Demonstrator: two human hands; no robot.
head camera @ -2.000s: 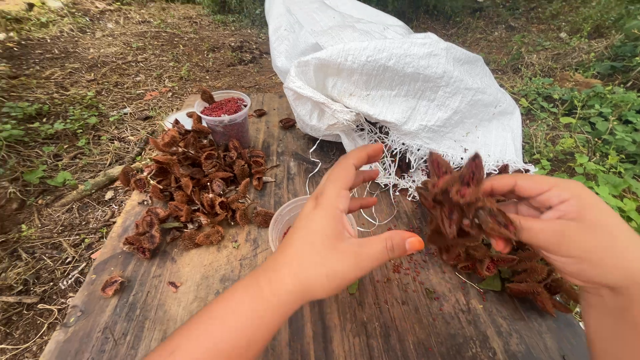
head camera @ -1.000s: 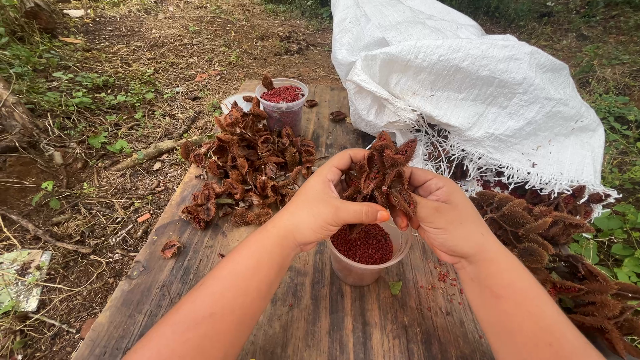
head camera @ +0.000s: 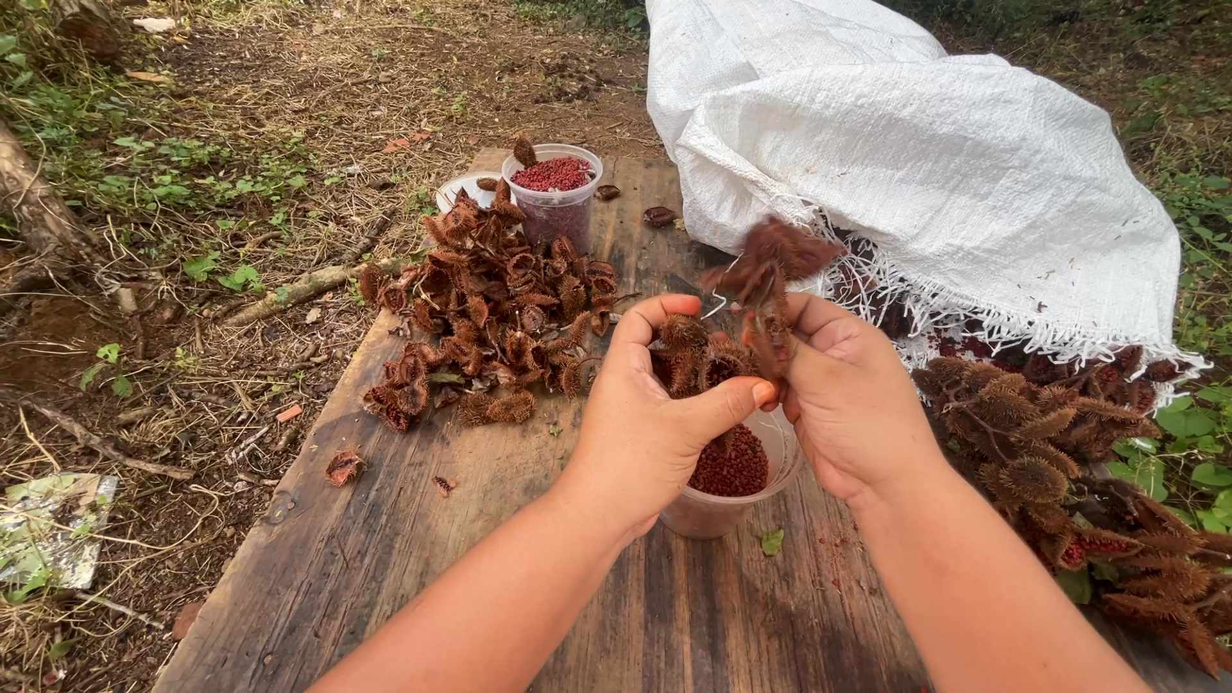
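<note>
Both my hands meet above a clear plastic cup (head camera: 784,472) that holds small red seeds (head camera: 731,467). My left hand (head camera: 645,423) grips brown spiny annatto pods (head camera: 698,361) between thumb and fingers. In my right hand (head camera: 852,395) is another part of the pod cluster (head camera: 775,260), which rises above the fingers and is blurred. The right fingertips are partly hidden behind the pods and the left thumb. Part of the cup's rim lies hidden behind my hands.
A heap of opened pods (head camera: 491,318) covers the board's left side (head camera: 366,539), before a full seed cup (head camera: 568,217) and a white lid (head camera: 457,192). At right, spiny pods (head camera: 1030,433) lie by a frayed white woven sack (head camera: 914,164). Loose pods (head camera: 344,467) are scattered about.
Two seconds ago my left hand was apart and held nothing, with pods in my right hand. The hands came together over the cup, and both now hold pods. The view has shifted.
</note>
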